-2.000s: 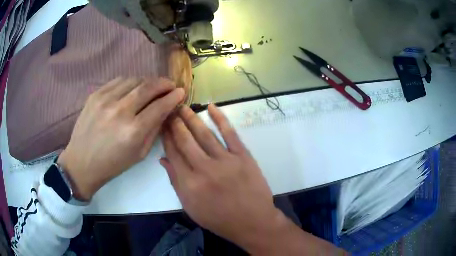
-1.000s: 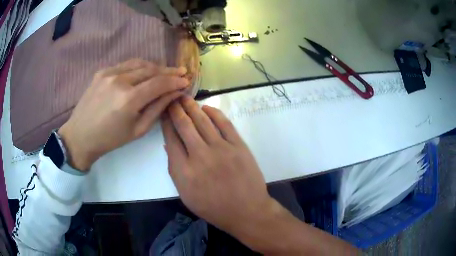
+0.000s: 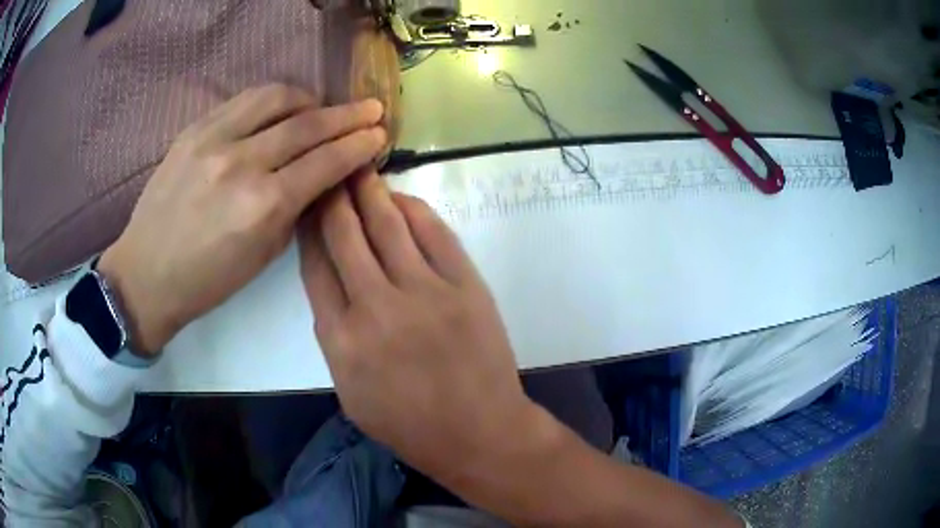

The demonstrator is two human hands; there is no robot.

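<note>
The pinkish-brown striped bag panel (image 3: 155, 103) lies at the upper left, with a tan edge strip (image 3: 374, 83) along its right end beside the presser foot (image 3: 397, 31). My left hand (image 3: 227, 191) lies on the panel's lower right part, fingertips pinching its edge by the tan strip. My right hand (image 3: 407, 309) is just below, its fingertips meeting the same edge beside my left fingertips. The exact grip under the fingers is hidden. A black strap (image 3: 103, 12) is cut off at the top edge.
Red-handled thread snips (image 3: 722, 129) lie on the machine bed at right. A loose thread (image 3: 541, 119) lies left of them. A black tag (image 3: 863, 139) is at far right. A blue basket (image 3: 783, 443) with white sheets stands below the white table's edge (image 3: 618, 345).
The view has shifted, so the machine and panel sit higher in the picture. Both hands stay together at the panel edge by the tan strip, with little change in pose.
</note>
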